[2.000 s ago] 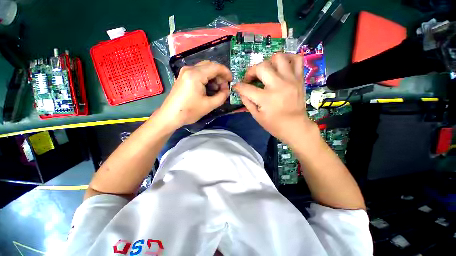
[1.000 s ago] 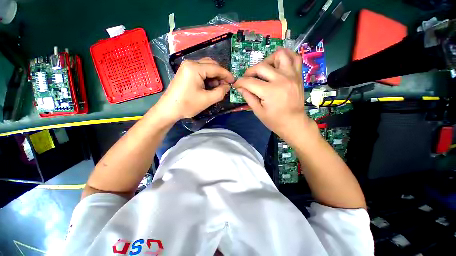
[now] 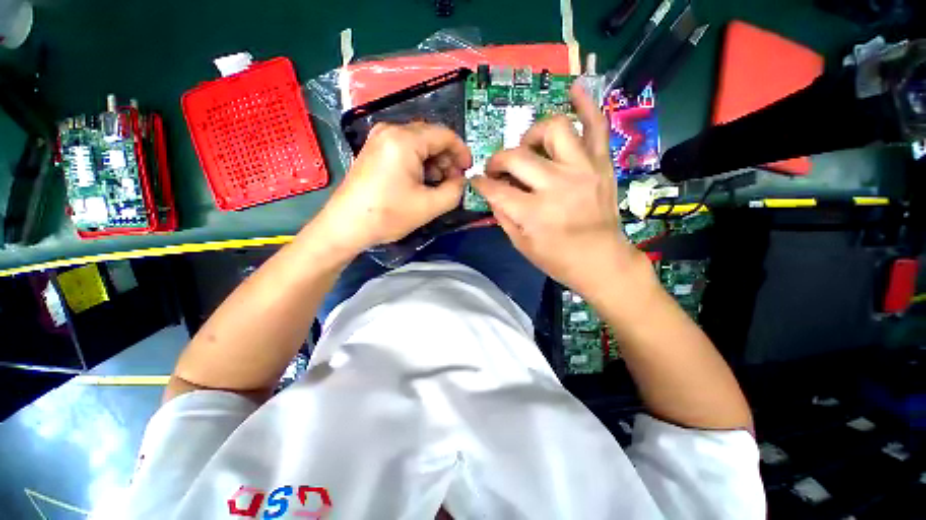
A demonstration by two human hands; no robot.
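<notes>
A green circuit board (image 3: 516,114) lies chip side up over the right part of a black housing (image 3: 432,107), on a red mat (image 3: 447,67). My left hand (image 3: 401,183) is at the board's left edge with thumb and finger pinched together. My right hand (image 3: 553,178) is over the board's lower right, its thumb and finger meeting the left fingertips at the edge. Something tiny and pale shows between the fingertips, too small to name. The board's lower right part is hidden by my right hand.
A red perforated plate (image 3: 256,132) and boards in red holders (image 3: 107,173) are at left. A black wrapped electric screwdriver (image 3: 772,132) points in from the right, by an orange-red sheet (image 3: 767,81). A blue-and-pink item (image 3: 635,132) and slim tools (image 3: 660,51) lie right of the mat.
My right index finger has lifted and straightened away from the board. Both hands stay at the board's left edge, with the fingertips still close together.
</notes>
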